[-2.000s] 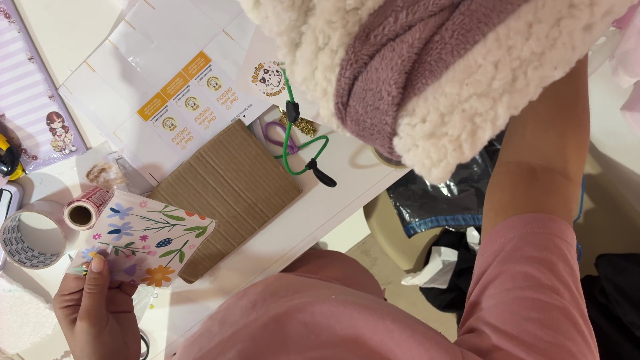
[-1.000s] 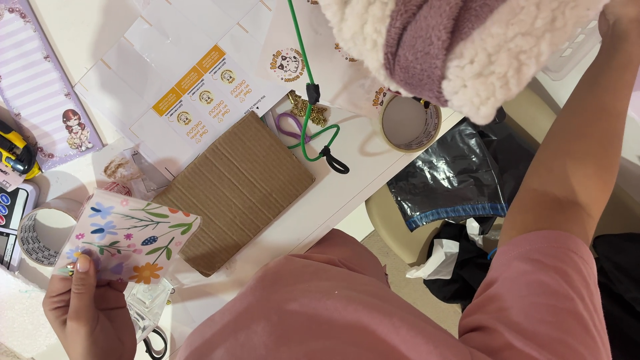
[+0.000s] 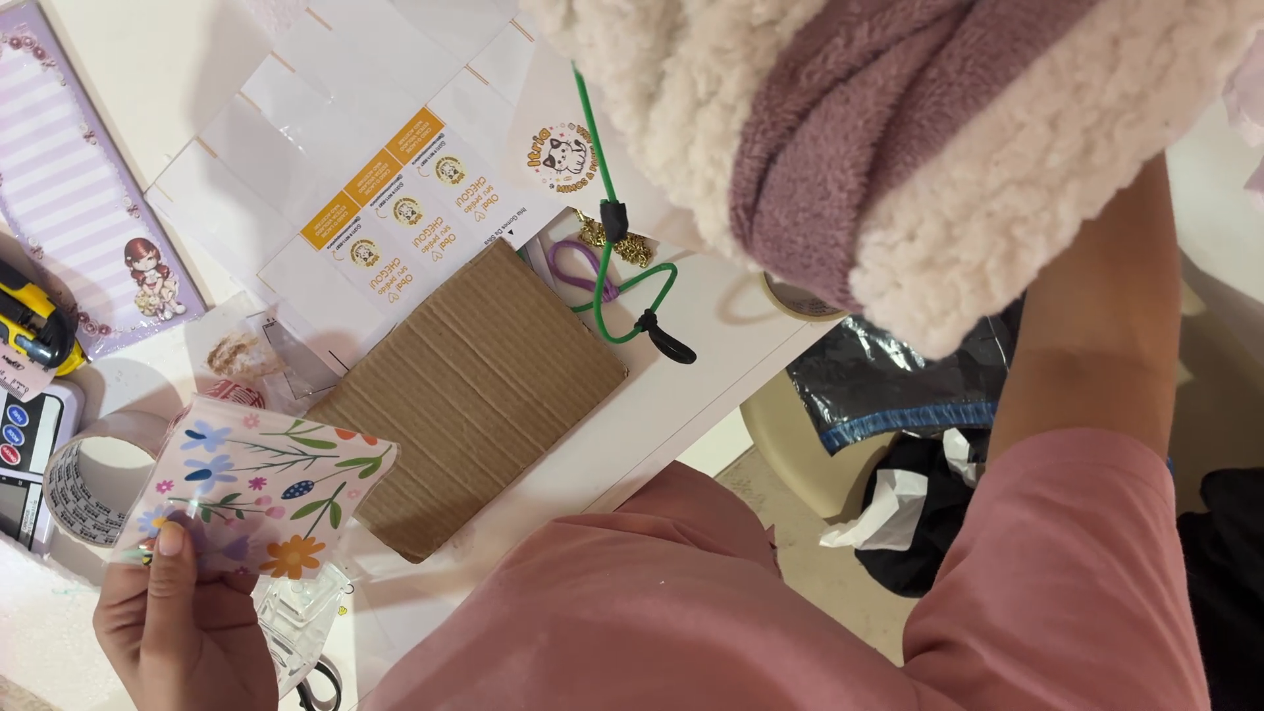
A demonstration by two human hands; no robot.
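Observation:
At the lower left, my left hand (image 3: 188, 612) pinches a flat floral-printed packet (image 3: 267, 494), thumb on top. The packet overlaps the corner of a piece of corrugated cardboard (image 3: 474, 405) on the white table. My right forearm reaches up at the right and passes behind a fluffy cream and mauve fabric item (image 3: 790, 148), which hides my right hand. A green elastic cord (image 3: 594, 138) with a black toggle hangs over the table, near a purple cord loop (image 3: 573, 272) and a gold chain (image 3: 612, 240). Sheets of printed stickers (image 3: 405, 207) lie beyond the cardboard.
A roll of tape (image 3: 84, 494), a yellow and black cutter (image 3: 35, 316), a calculator-like device (image 3: 25, 434) and a striped notepad (image 3: 89, 178) lie at the left. Scissors handles (image 3: 321, 683) show low down. Beyond the table edge stands a beige bin (image 3: 790, 444) with black plastic.
The fluffy item again covers much of the tape roll at the table edge, which was in fuller view one second ago. My right hand, partly visible then, is now hidden. My left hand still holds the packet.

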